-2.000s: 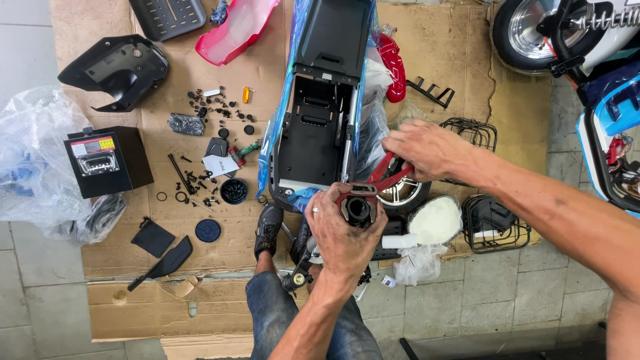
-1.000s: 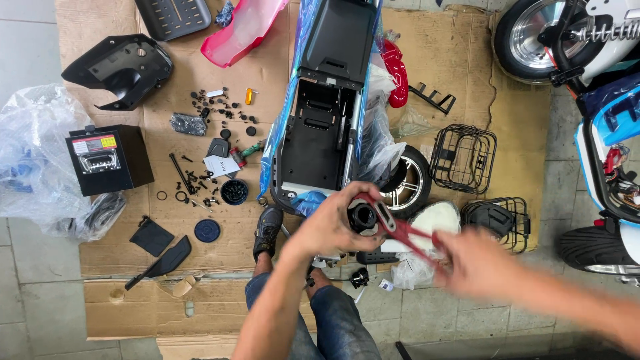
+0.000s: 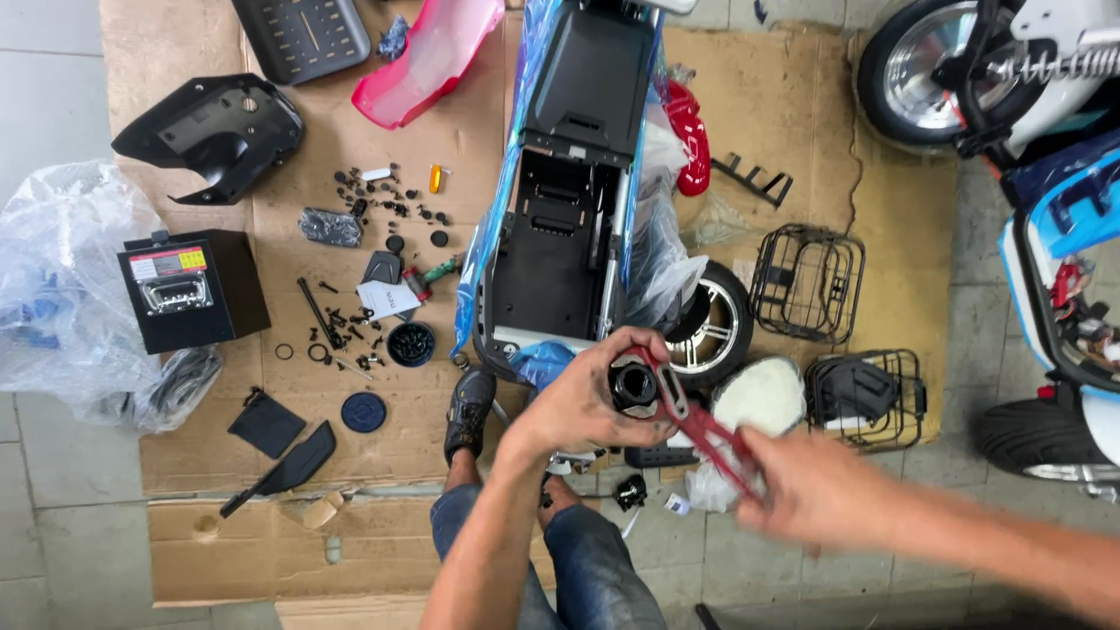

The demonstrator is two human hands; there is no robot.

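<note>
Near the centre bottom, my left hand (image 3: 582,407) is wrapped around a dark cylindrical part (image 3: 633,385) with a round hollow end facing up. Red slip-joint pliers (image 3: 700,424) have their jaws around that end. At the lower right my right hand (image 3: 809,490), somewhat blurred, grips the handles of the pliers. Just above my left hand lies the scooter body (image 3: 556,254) with its open black compartment, partly wrapped in blue film. A spoked wheel (image 3: 700,337) rests to its right, partly behind plastic film.
Cardboard (image 3: 437,525) lies under the parts. Left are a black box (image 3: 197,289), a dark round tray of screws (image 3: 410,344), loose fasteners and a black plastic cover (image 3: 214,131). Wire baskets (image 3: 809,284) stand right, beyond them another scooter (image 3: 1067,262). My shoe (image 3: 470,411) is below the body.
The pliers and my right hand have swung from above right of the dark part to its lower right. My left hand still holds the part.
</note>
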